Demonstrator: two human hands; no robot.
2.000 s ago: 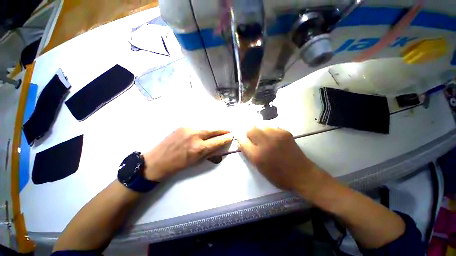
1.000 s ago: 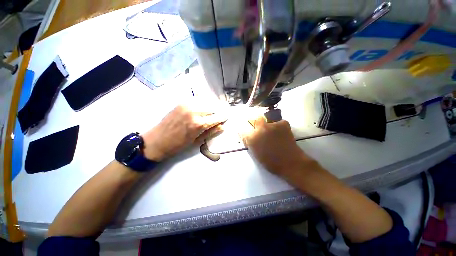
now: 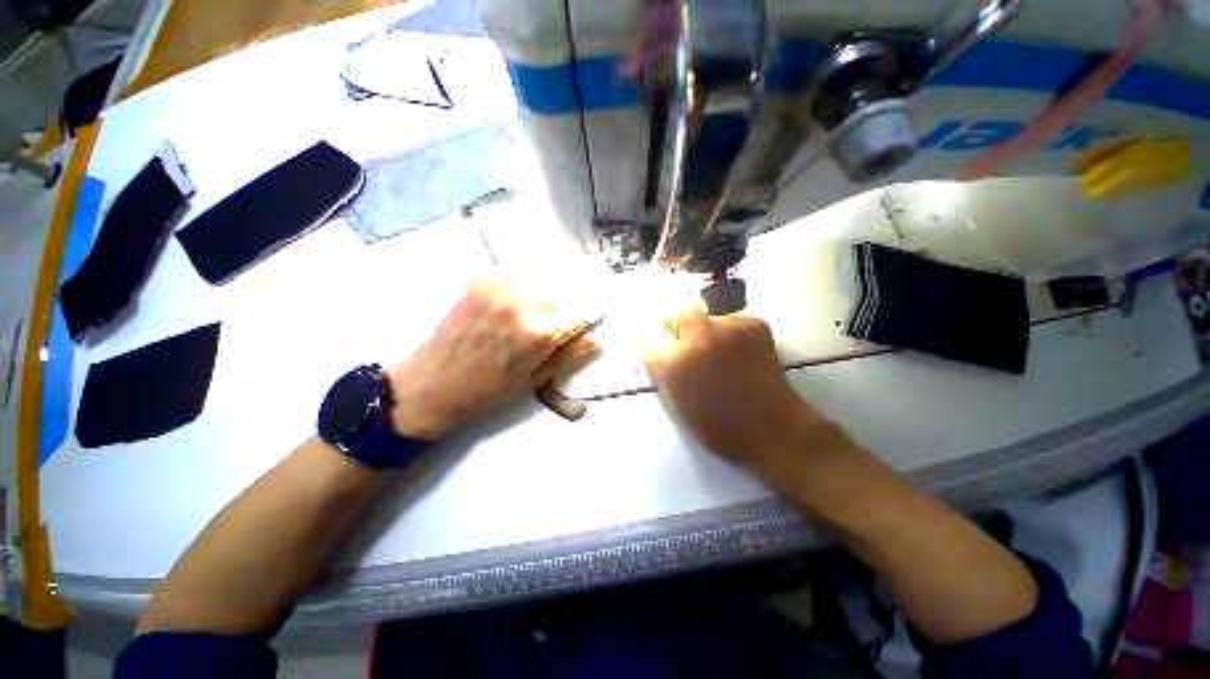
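The white sewing machine head point(image 3: 557, 133) with a blue stripe stands over the table. Its presser foot area point(image 3: 650, 265) is washed out by bright light. My left hand point(image 3: 484, 352), with a dark watch at the wrist, lies flat just left of the needle area. My right hand point(image 3: 723, 385) is just right of it, fingers curled, fingertips towards the needle. The workpiece between them is lost in glare and behind my fingers, so I cannot tell what either hand holds. A small brown curved item point(image 3: 563, 403) lies below my left fingers.
Dark cut panels lie at left: one curved point(image 3: 126, 246), one long point(image 3: 272, 212), one squarish point(image 3: 149, 385). A pale grey-blue panel point(image 3: 431, 183) touches the long one. A dark bundle point(image 3: 940, 305) lies on the machine bed at right. The ruler-marked table edge point(image 3: 637, 547) runs in front.
Since the first frame, my left hand has shifted slightly up and left, and the brown curved item shows more. In the last second both hands stay nearly in place; the view has shifted slightly.
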